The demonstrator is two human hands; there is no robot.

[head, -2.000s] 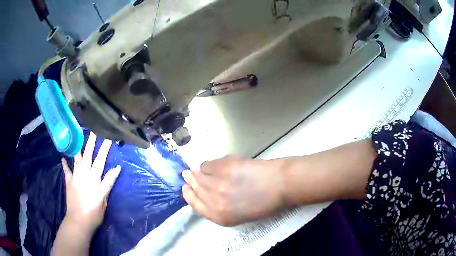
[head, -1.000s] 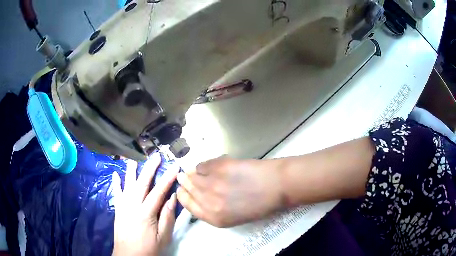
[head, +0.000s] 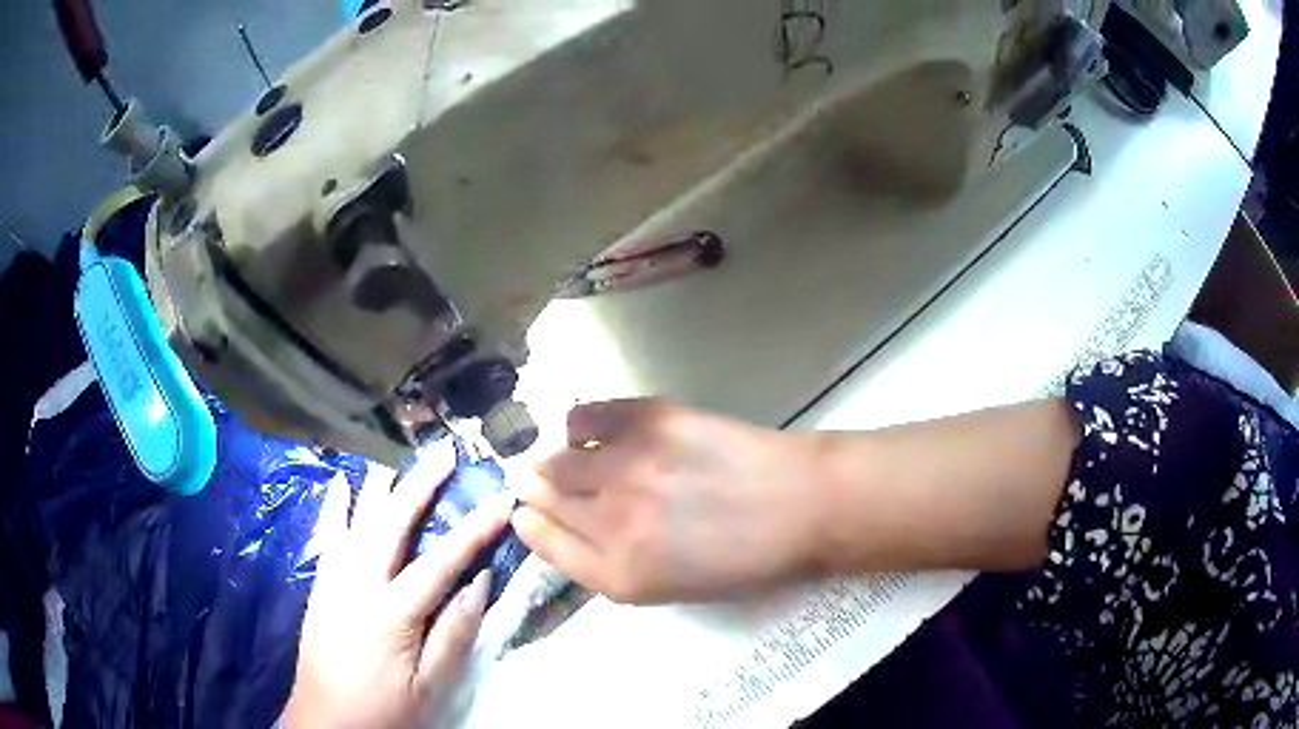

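Note:
The shiny navy panel (head: 171,556) lies left of the machine head, bright blue under the lamp, and its edge runs under the needle area. My left hand (head: 392,577) lies on the panel with fingers apart, fingertips close to the presser foot. My right hand (head: 670,499) is just right of the foot, fingers pinched at the panel's edge; a narrow strip of fabric with white wadding (head: 527,605) shows between and below the hands. The needle and foot are mostly hidden by the head and glare.
The cream machine head and arm (head: 570,143) fill the top. Thread snips (head: 648,264) lie on the bed under the arm. A light-blue lamp (head: 147,378) hangs at the left. The white table (head: 855,627) carries printed ruler marks; a brown box edge (head: 1247,292) is at the right.
My left hand has moved right from the panel's left part to beside the foot. The panel has shifted left. My right hand has stayed near the foot, its fingers bent differently, slightly raised.

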